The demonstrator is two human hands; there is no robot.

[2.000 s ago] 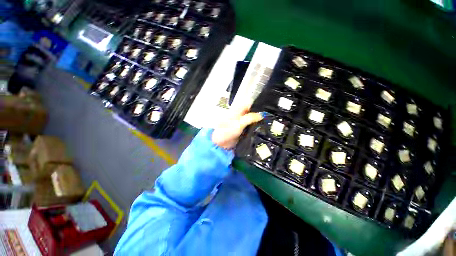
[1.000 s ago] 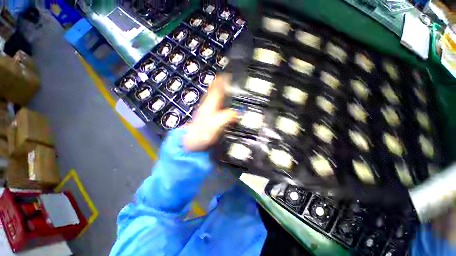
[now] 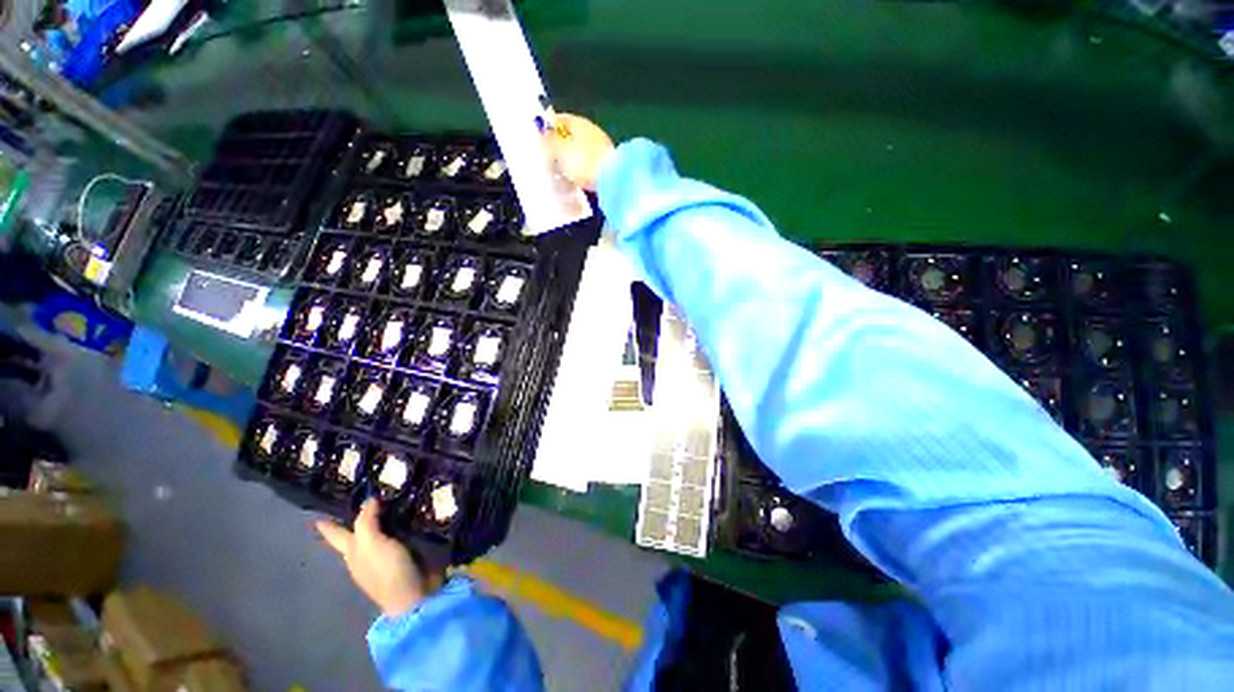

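A black blister tray tops a stack at the left. Its pockets hold round modules with pale square centres. My left hand is at its front edge, thumb and forefinger apart, a fingertip touching or very near the edge. My right hand grips a long white strip above the stack's back right corner. Its fingertips are small and blurred. Another black tray lies at the right, its modules mostly dark-centred. My right sleeve covers part of it.
White sheets and a sheet with a grey square grid lie between the trays, with a dark flat object on them. More black trays stand at the back left. Cartons are beyond the aisle.
The pale-centred tray lifted at the right is gone from there, and a darker-centred tray shows. My left hand is now at the left stack. My right hand has come into view with the white strip.
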